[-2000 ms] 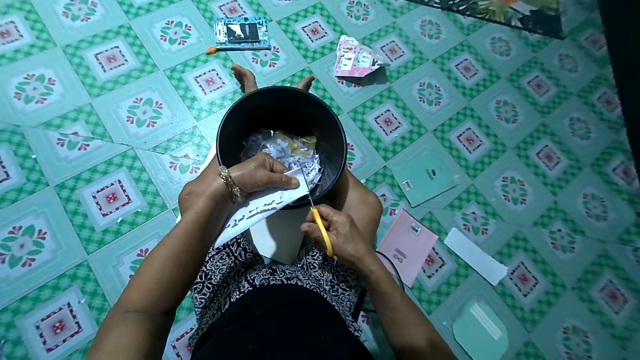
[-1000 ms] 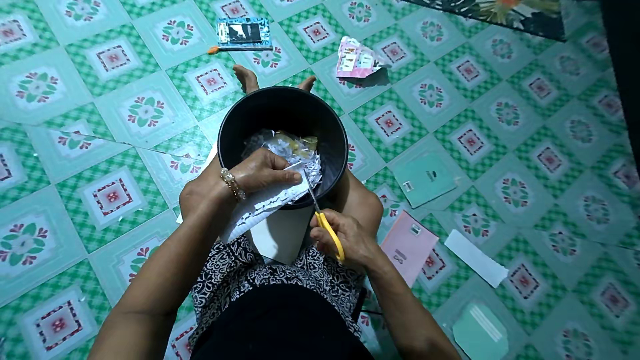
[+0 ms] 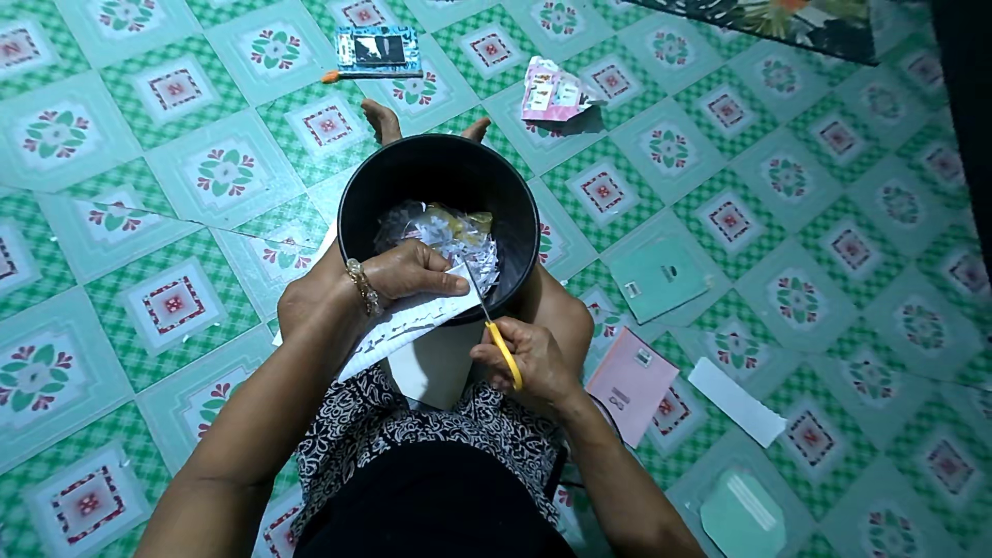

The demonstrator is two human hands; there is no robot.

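Over the near rim of a black bucket [image 3: 356, 174], my left hand [image 3: 407, 275] grips a strip of white paper [image 3: 415, 322] that bears writing. My right hand [image 3: 531, 360] holds scissors with yellow handles [image 3: 505, 356], their blades at the paper's right end, close to my left fingertips. The blades look nearly closed. Inside the bucket lie cut white paper scraps [image 3: 477, 260] and crumpled clear and yellowish plastic [image 3: 465, 222]. The bucket stands between my legs.
Right of my knee lie a green booklet [image 3: 659, 271], a pink booklet [image 3: 632, 387], a white paper strip [image 3: 736, 401] and a pale green octagonal object [image 3: 742, 515]. Beyond the bucket are a torn pink wrapper [image 3: 554, 94] and a blue patterned item [image 3: 377, 53] with an orange-tipped stick.
The scissors and my right hand have shifted slightly against the paper. The paper strip has tilted in my left hand between frames.
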